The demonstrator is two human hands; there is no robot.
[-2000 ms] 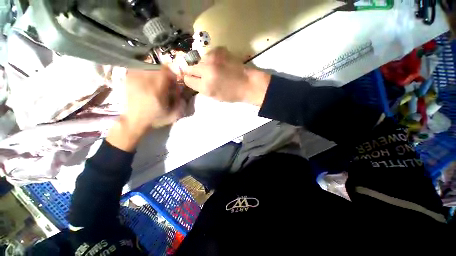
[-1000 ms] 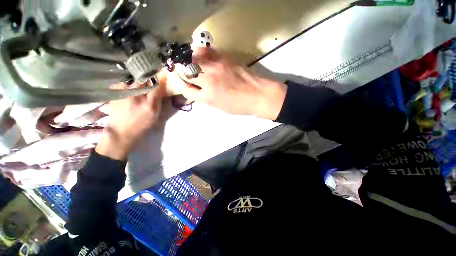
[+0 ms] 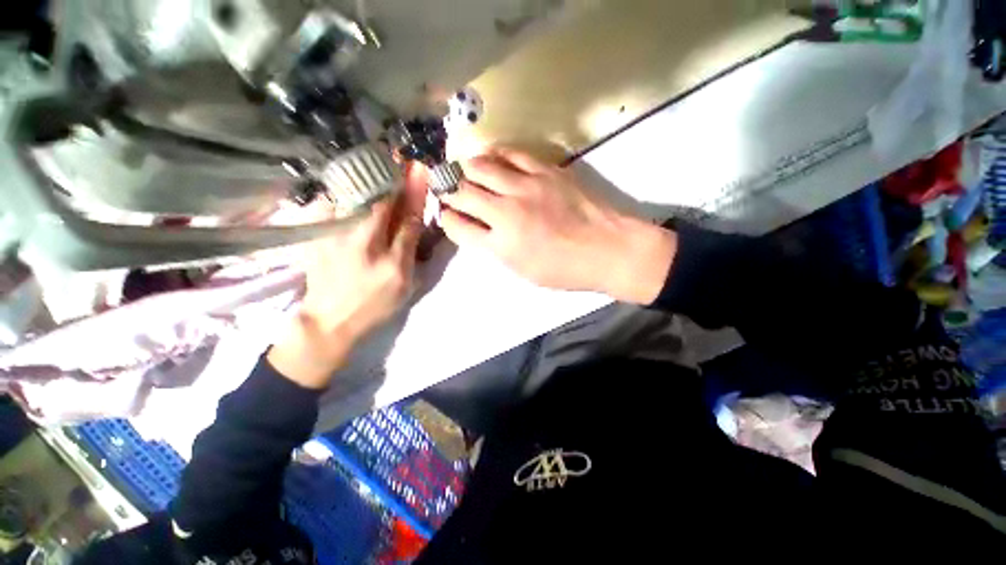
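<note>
The sewing machine head [image 3: 154, 166] fills the upper left, with a ribbed silver knob [image 3: 362, 173] and the dark presser foot area [image 3: 417, 140]. My left hand [image 3: 359, 270] is just below the knob, fingertips close together by the needle area. My right hand [image 3: 541, 221] is right of the needle, its fingertips beside a small ribbed wheel [image 3: 445, 177]. A tiny whitish-pink piece [image 3: 431, 210] shows between the two hands' fingertips; which fingers grip it is unclear. Pale pink cloth [image 3: 166, 342] lies bunched left of my left hand.
The cream bed plate [image 3: 618, 77] and white table [image 3: 706, 132] extend right. A green-handled tool [image 3: 880, 22] and black loops [image 3: 990, 50] lie far right. Blue baskets stand below the table [image 3: 381, 469] and at right [image 3: 871, 237], the right one near red and coloured scraps [image 3: 932, 182]. Grey cloth [image 3: 607, 344] hangs at the table edge.
The view has shifted slightly. My right hand's fingers have moved back from the needle and spread a little. My left hand has stayed near the needle, closer than two seconds ago.
</note>
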